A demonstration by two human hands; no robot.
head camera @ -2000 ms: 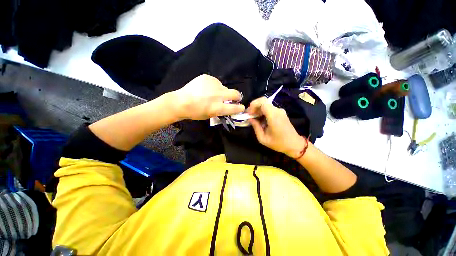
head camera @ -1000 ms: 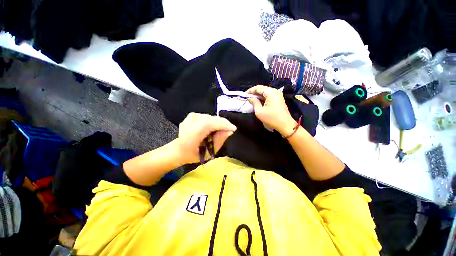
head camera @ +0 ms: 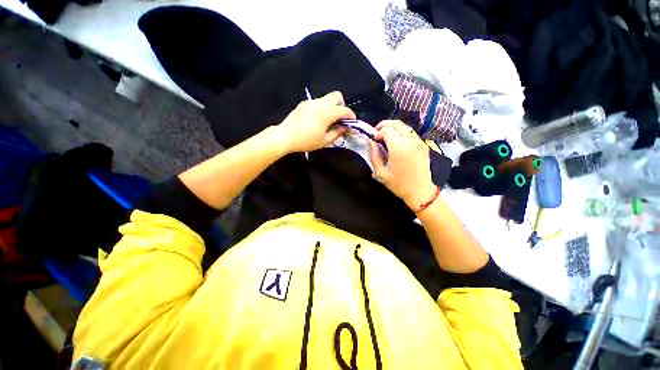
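Observation:
A black garment [head camera: 289, 72] lies over the white table's edge and my lap, with a rounded lobe sticking out to the upper left. A white pad [head camera: 357, 143] shows between my hands against the dark fabric. My left hand [head camera: 316, 123] pinches the pad's left side and the cloth at it. My right hand [head camera: 402, 155] holds the pad's right side, thumb below and fingers above. A thin white tip of the pad stands up beside my left hand. No needle or thread can be made out.
On the white table [head camera: 463, 217] lie a striped bundle [head camera: 425, 107], a white rounded pile [head camera: 488, 72], thread cones [head camera: 485, 171], a blue oval case [head camera: 548, 182], yellow-handled snips [head camera: 537, 225] and a clear container [head camera: 563, 127]. Dark cloth lies at the back right. Blue crates stand at lower left.
My left hand, low and apart from the pad a second ago, has moved up and is at the pad again. My right hand still holds the pad. The view has shifted right.

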